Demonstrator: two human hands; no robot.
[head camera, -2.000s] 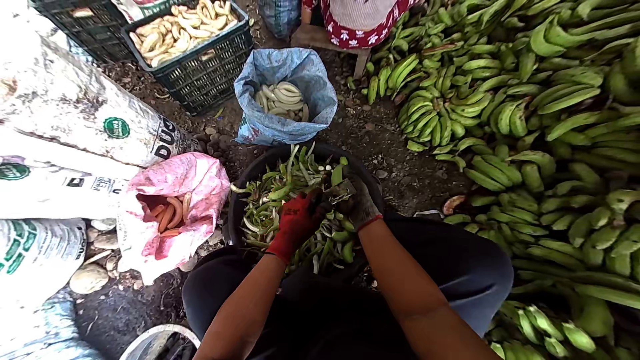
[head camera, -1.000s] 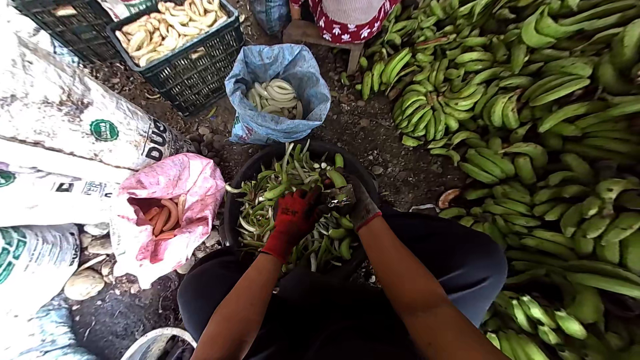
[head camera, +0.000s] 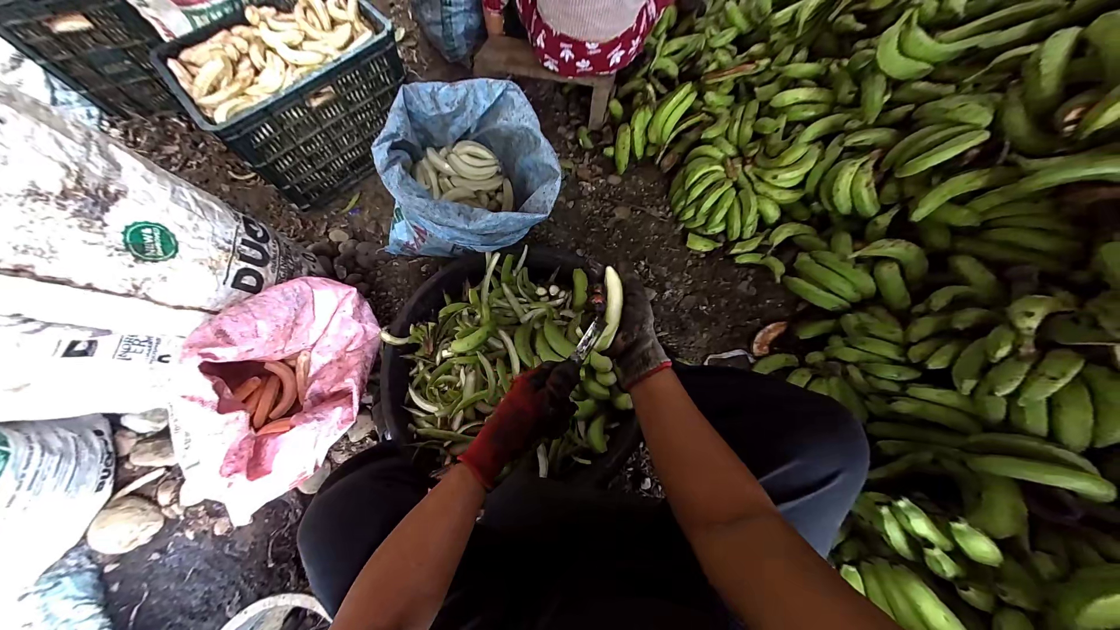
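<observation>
My left hand (head camera: 521, 416), in a red and black glove, is closed around the handle of a knife (head camera: 588, 339) with a short metal blade. In my right hand (head camera: 637, 337), gloved in dark grey with a red cuff, is a pale, peeled green banana (head camera: 612, 306), held roughly upright. The blade lies beside the banana's lower part. Both hands are above a black round tub (head camera: 395, 376) between my legs, which holds green peel strips (head camera: 472, 341) and several green bananas (head camera: 556, 337). Fingers of both hands are partly hidden.
A blue woven sack (head camera: 472, 229) of peeled bananas stands beyond the tub. To its left is a dark plastic crate (head camera: 306, 131) of peeled bananas. A pink sack (head camera: 332, 341) and white sacks (head camera: 114, 210) lie left; heaped green bananas (head camera: 945, 350) fill the right. Another person sits ahead.
My hands have moved apart a little, and a peeled banana now shows upright in my right hand. The knife blade shows clearly now.
</observation>
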